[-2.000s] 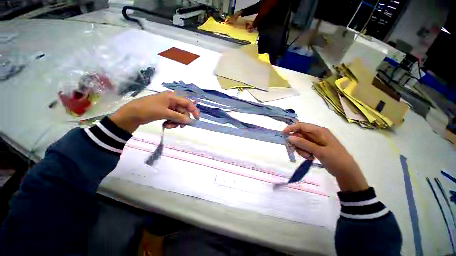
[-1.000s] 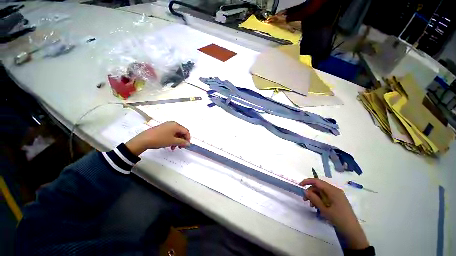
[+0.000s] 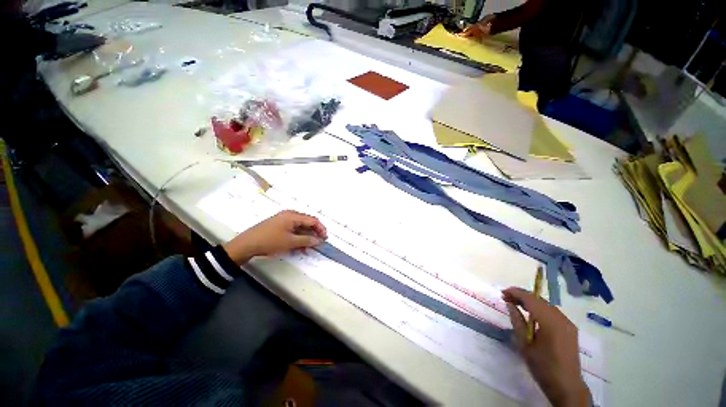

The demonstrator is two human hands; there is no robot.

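Observation:
A long blue-grey strap strip lies along the white paper pattern sheet with red lines. My left hand pinches the strip's left end between thumb and fingers. My right hand is at the strip's right end and holds a slim yellow-brown pen upright between its fingers. The strip's right end is hidden under my right hand, so I cannot tell whether the fingers also grip it.
Two strip bundles lie beyond the pattern. A steel ruler, clear plastic bag with red items and red-brown rectangle lie farther back. A blue-handled screwdriver lies right. A person's hand touches yellow sheets at the far side.
The strip was held raised above the pattern with its ends hanging; now it lies along the sheet. The pen now stands up from my right hand. The view has swung, shifting things across the picture.

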